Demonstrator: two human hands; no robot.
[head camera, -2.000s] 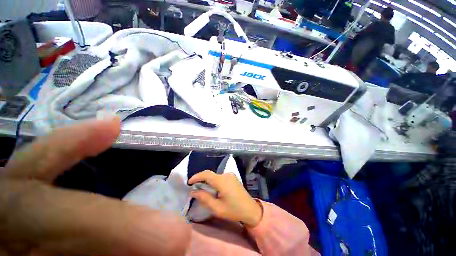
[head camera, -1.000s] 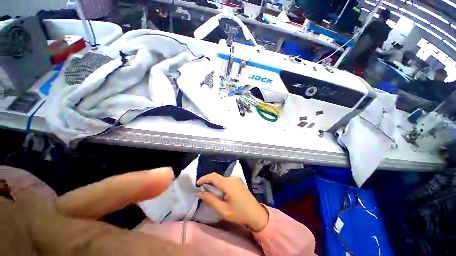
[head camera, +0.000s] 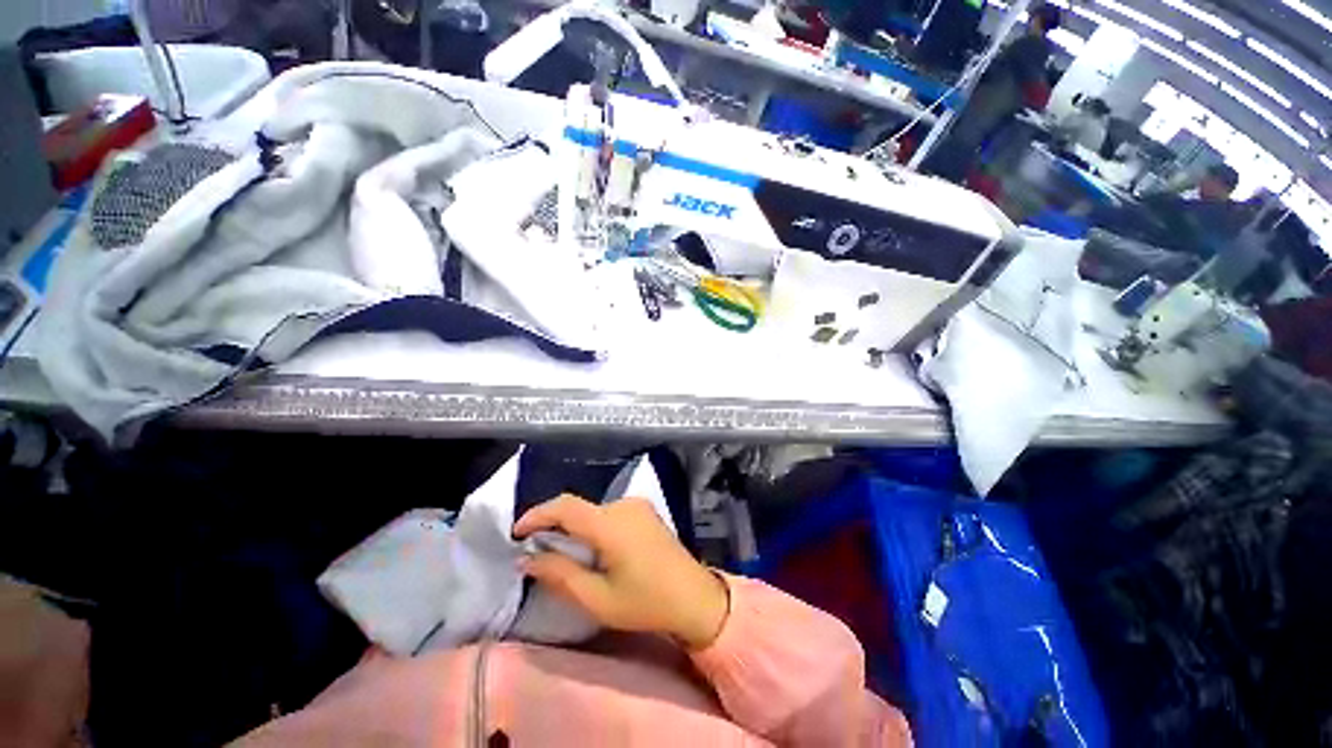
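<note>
My right hand (head camera: 621, 573) is low in the centre over my lap, its fingers closed on a bunched bit of light grey cloth (head camera: 395, 582). That cloth lies in my lap, with a dark panel (head camera: 567, 479) between its pale edges. My left hand is out of the picture; only a blurred pink sleeve (head camera: 37, 665) shows at the lower left edge. A large light grey garment body (head camera: 314, 249) with dark seam lines lies heaped on the table left of the white sewing machine (head camera: 701, 202).
Scissors with green and yellow handles (head camera: 726, 303) and a small dark tool (head camera: 652, 295) lie on the machine bed. Light grey cut pieces (head camera: 1008, 383) hang over the table's right end. A blue bag (head camera: 979, 614) stands below right. A person (head camera: 1008, 88) stands in the back.
My left hand, large and near the camera before, has left the picture. My right hand still holds the cloth in my lap. The view has shifted a little.
</note>
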